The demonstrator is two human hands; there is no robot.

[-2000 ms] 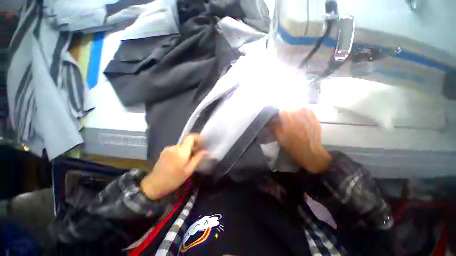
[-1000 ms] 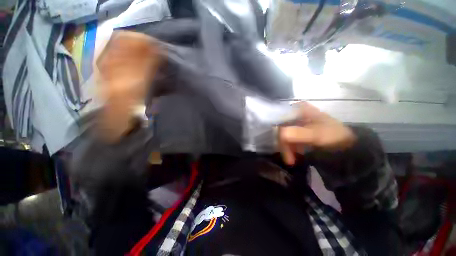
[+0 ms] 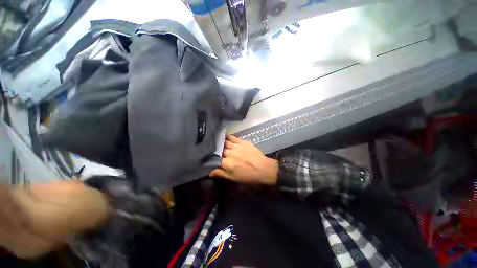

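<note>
A dark grey garment panel [image 3: 162,110] lies on the machine table left of the needle, with a small black label [image 3: 202,127] on it. My right hand [image 3: 246,161] pinches the panel's right edge at the table's front, where a pale strip shows. My left hand [image 3: 49,217] is at the lower left, blurred and cut off by the picture's edge, away from the panel; I cannot tell whether it holds anything. The needle area [image 3: 246,65] of the sewing machine glares white beyond the panel.
Striped cloth [image 3: 44,31] is heaped at the upper left. A measuring-scale strip [image 3: 314,115] runs along the table's front edge. A translucent pale sheet [image 3: 361,44] lies right of the needle. A red plastic basket [image 3: 452,230] stands at the lower right.
The view has turned. The panel has moved off the needle area and lies spread with its label showing. My left hand has left the cloth and moved to the lower left. My right hand grips its edge.
</note>
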